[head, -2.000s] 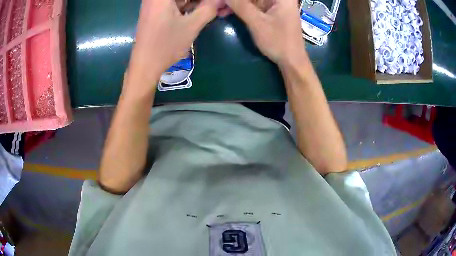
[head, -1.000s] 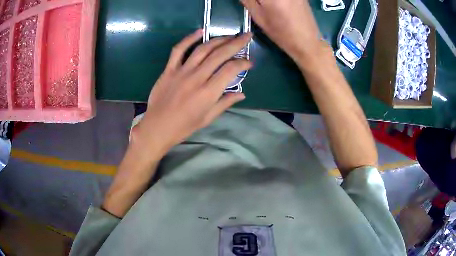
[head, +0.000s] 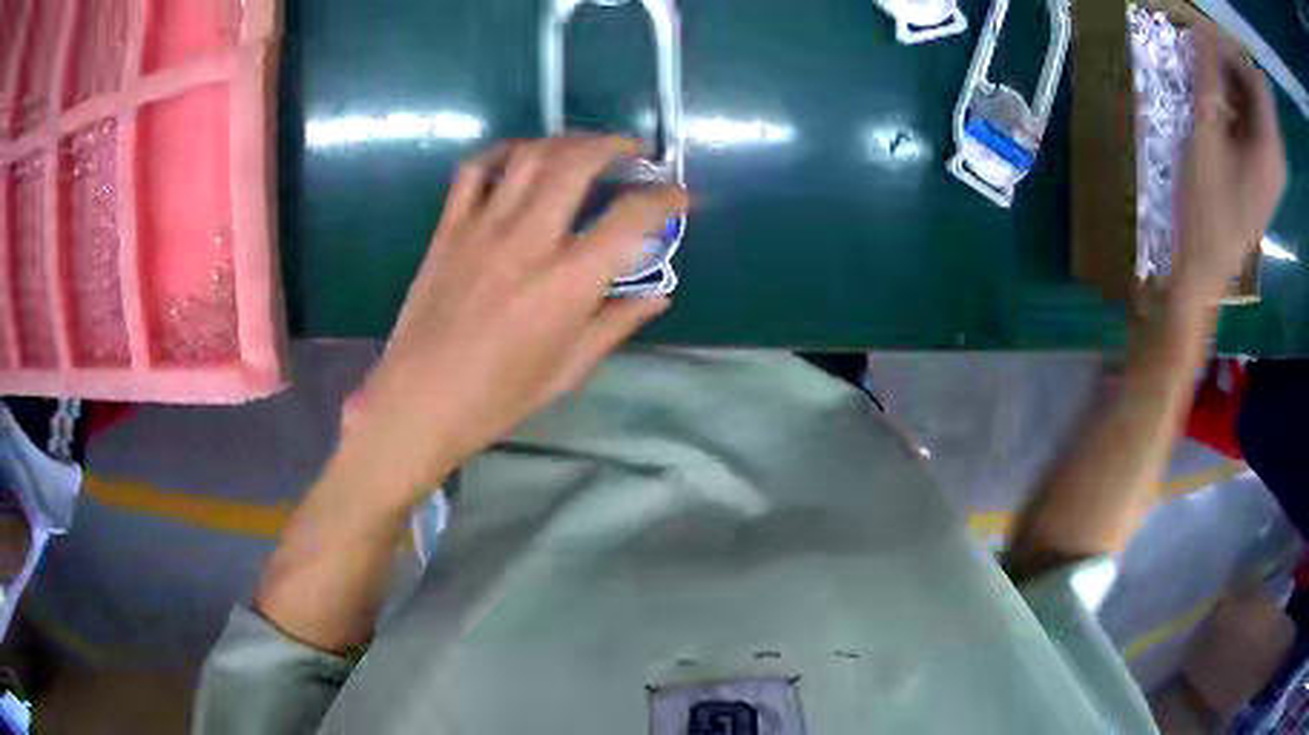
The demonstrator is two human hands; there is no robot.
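A silver-white loop frame [head: 671, 86] lies on the dark green bench in front of me, its rounded end cut by the top edge. My left hand [head: 538, 273] lies over its wide base end and holds it; the blue strip there shows partly past the fingers. My right hand [head: 1227, 180] is blurred at the cardboard parts box [head: 1103, 158] on the right, over the white fittings [head: 1157, 144]. Whether its fingers hold a fitting cannot be told.
A pink compartment tray [head: 259, 216] with tiny shiny parts stands at the left. A waiting loop unit with a blue band [head: 1001, 139] lies left of the box, and part of another [head: 923, 17] shows at the top edge. Yellow lines mark the grey floor.
My right hand has moved right, from the loop frame to the cardboard box. My left hand stays on the frame's base. The frame's rounded end has come into view at the top.
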